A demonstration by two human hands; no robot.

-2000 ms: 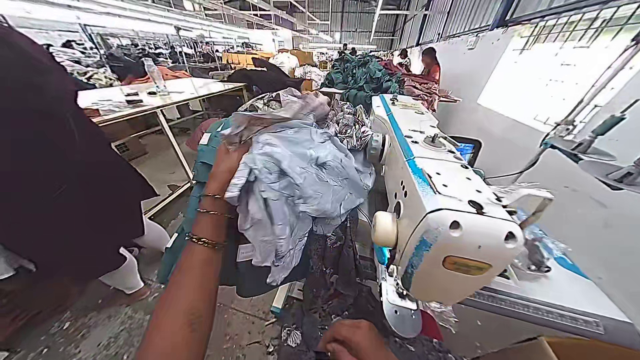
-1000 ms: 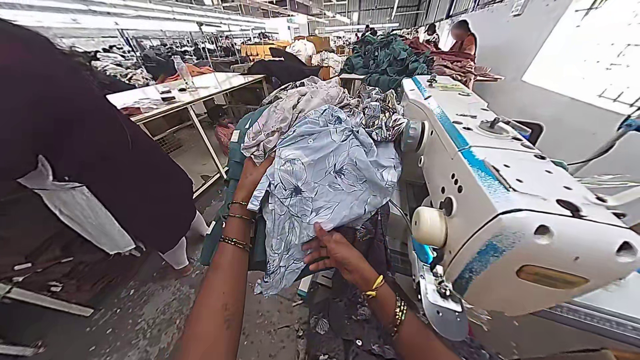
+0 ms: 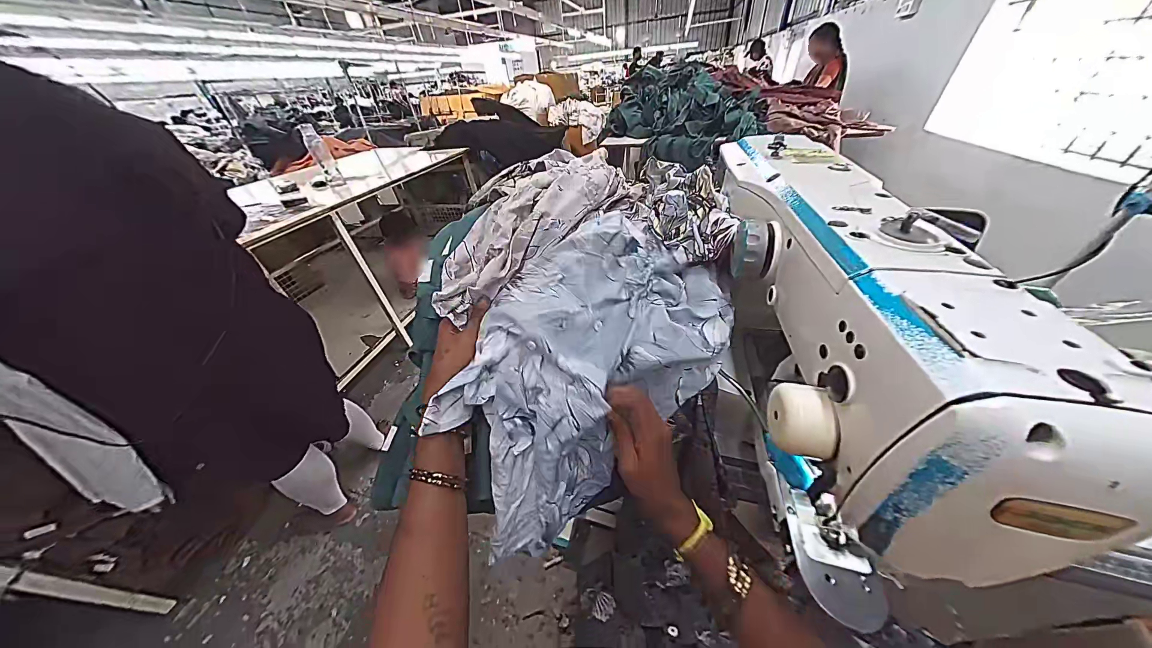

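Note:
A light blue patterned garment [image 3: 576,333] lies crumpled over a heap of cloth in the middle of the head view. My left hand [image 3: 459,346] is at its left side, fingers partly hidden under the fabric; whether they grip cannot be told. My right hand [image 3: 641,441] has its fingers closed on the garment's lower right part. Behind it is a greyish-pink printed cloth [image 3: 540,207], and dark green fabric [image 3: 396,477] hangs at the left. Just right of my right hand stands a white and blue industrial sewing machine [image 3: 900,315], its presser foot [image 3: 837,535] low down.
A person in dark clothing [image 3: 162,270] stands close at the left. Beyond is a white-topped table [image 3: 378,166] with a clear bottle [image 3: 317,148]. Green garments [image 3: 688,108] are piled behind the machine, near a person [image 3: 826,58] at the back right. Cloth scraps litter the floor [image 3: 297,576].
My right hand, low and away from the garment two seconds ago and spread on it one second ago, is now closed on its fabric. The blue garment has become more bunched.

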